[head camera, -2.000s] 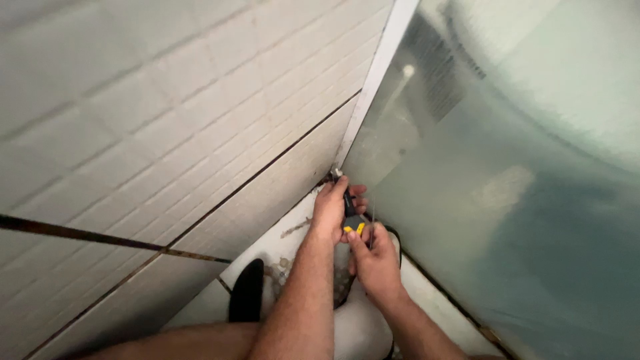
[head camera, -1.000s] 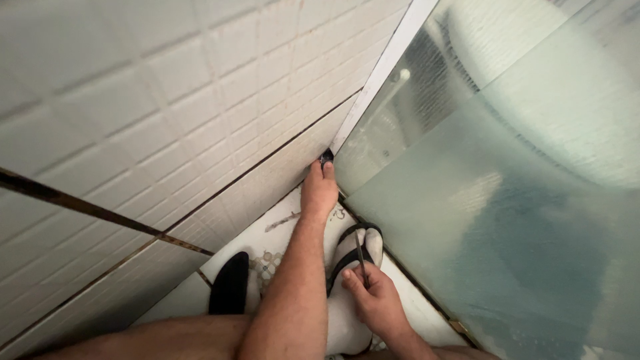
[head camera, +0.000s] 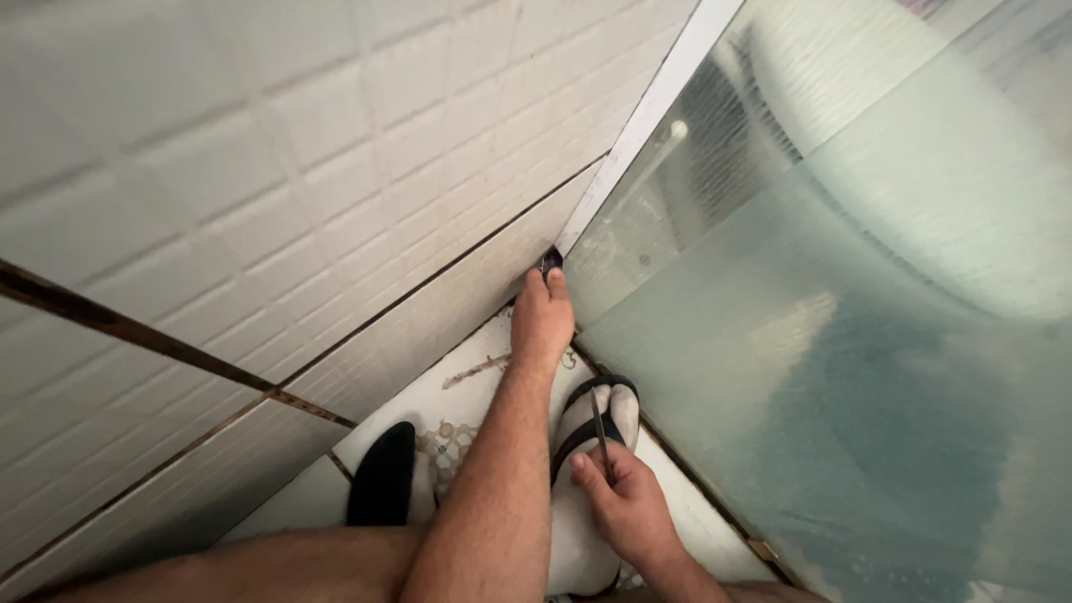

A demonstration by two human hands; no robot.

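Note:
My left hand [head camera: 543,316] reaches down to the corner where the tiled wall meets the glass panel. Its fingers are closed on a small black object [head camera: 551,260], held against the foot of the white vertical frame strip [head camera: 624,126]; what the object is cannot be made out. My right hand [head camera: 626,502], lower and to the right, holds a thin dark metal blade or rod [head camera: 600,423] that points up over my sandalled foot [head camera: 624,406]. The hand hides the tool's lower end.
White wall tiles [head camera: 318,151] with dark-stained joints rise on the left. A frosted glass panel [head camera: 837,360] stands on the right along a stained floor track [head camera: 703,494]. On the white floor [head camera: 469,352] lie dark debris and a patterned drain mat [head camera: 448,444]; a black shoe [head camera: 383,477] is beside it.
Two seconds ago both hands were close together near the corner, with something yellow at the right one. My right hand has since drawn back toward me, while the left has reached into the corner.

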